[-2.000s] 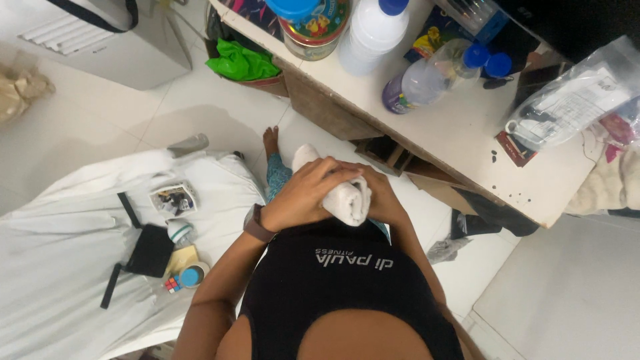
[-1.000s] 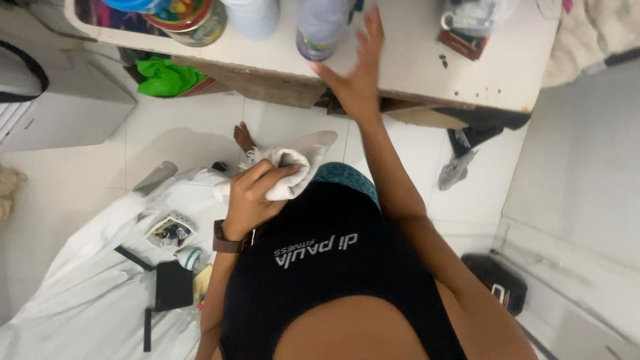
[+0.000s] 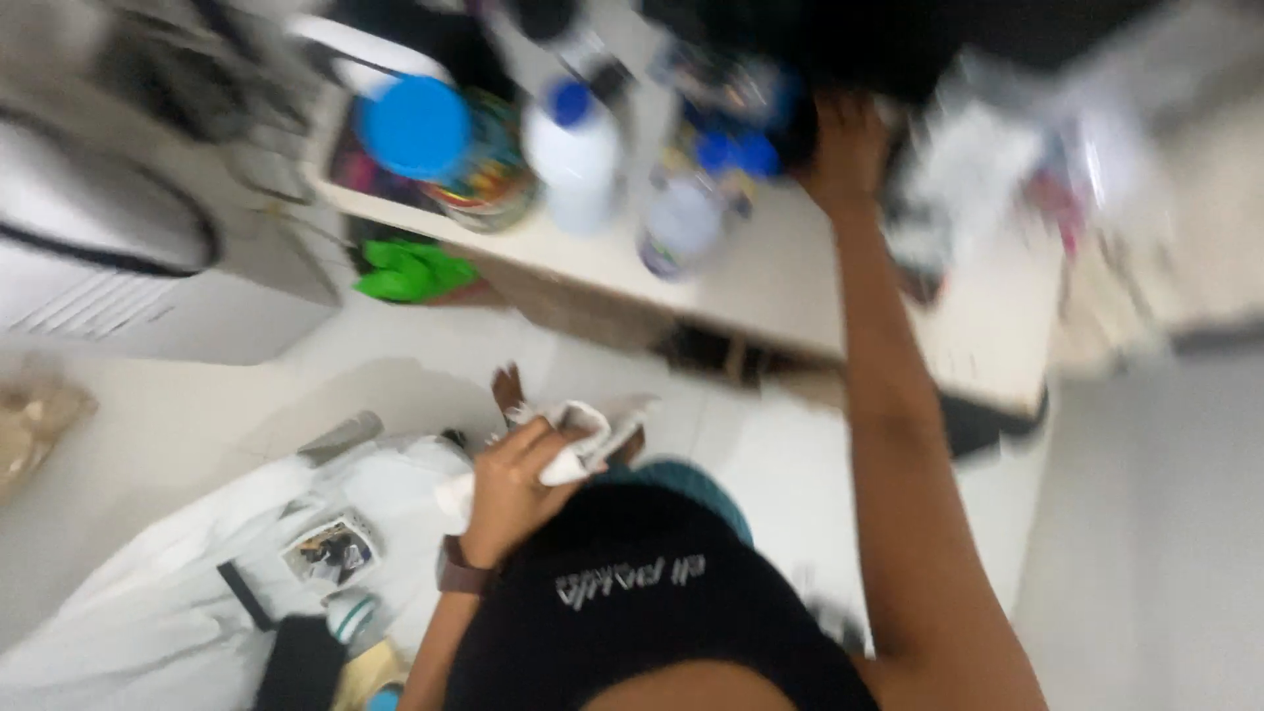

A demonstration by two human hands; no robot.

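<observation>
A rolled white cloth (image 3: pixel 583 439) is held in my left hand (image 3: pixel 523 474), in front of my body; its loose end hangs to the right. My right hand (image 3: pixel 849 138) reaches far over the white desk (image 3: pixel 770 286), at the edge of a black object at the back. Blur hides its fingertips, so whether it grips anything cannot be told. Left of it on the desk are blue caps (image 3: pixel 736 153), a clear bottle with a purple label (image 3: pixel 681 227), a white bottle with a blue cap (image 3: pixel 573 158) and a jar with a blue lid (image 3: pixel 415 128).
Clear plastic packaging (image 3: pixel 978 168) lies on the desk right of my right arm. A green plastic bag (image 3: pixel 410 272) pokes out below the desk's left end. At lower left, a white-covered surface (image 3: pixel 197 592) bears a small white basket (image 3: pixel 365 563) and a black strapped item (image 3: pixel 301 662).
My right hand, on the cloth two seconds ago and near the desk's front edge one second ago, is now at the back of the desk. My left hand keeps the cloth.
</observation>
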